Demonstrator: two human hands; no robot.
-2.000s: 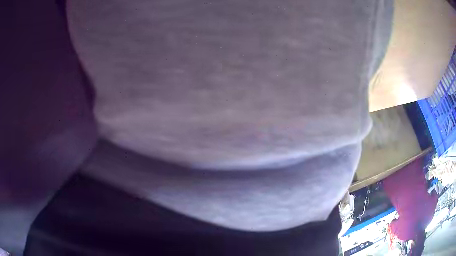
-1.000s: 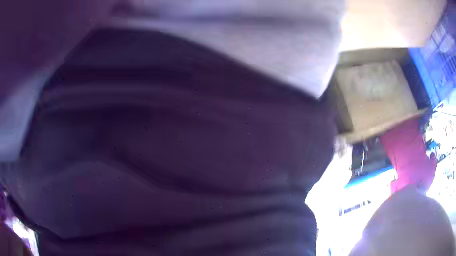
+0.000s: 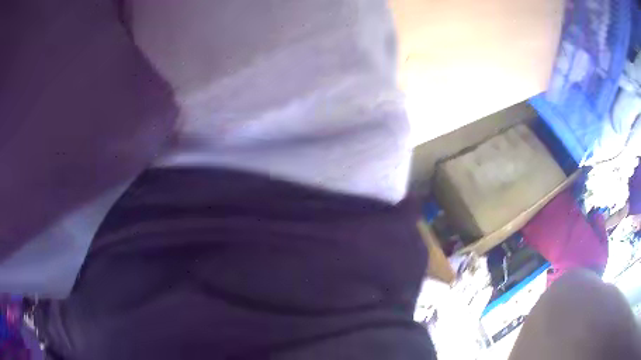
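No hand can be made out. A light grey shirt fills the upper middle, blurred and close. Below its hem is a dark purple-grey garment with soft folds, reaching the bottom edge. A dark purple fabric-like surface covers the left side. A smooth, rounded, greyish shape stands at the bottom right; I cannot tell what it is.
At the right is an open brown cardboard box with a pale block-like thing inside. A bright pale panel is above it, a blue basket beyond. A pink-red cloth-like thing lies below.
Since one second ago, the shirt hem and box have shifted down and left in the view. The rounded shape at bottom right was absent two seconds ago.
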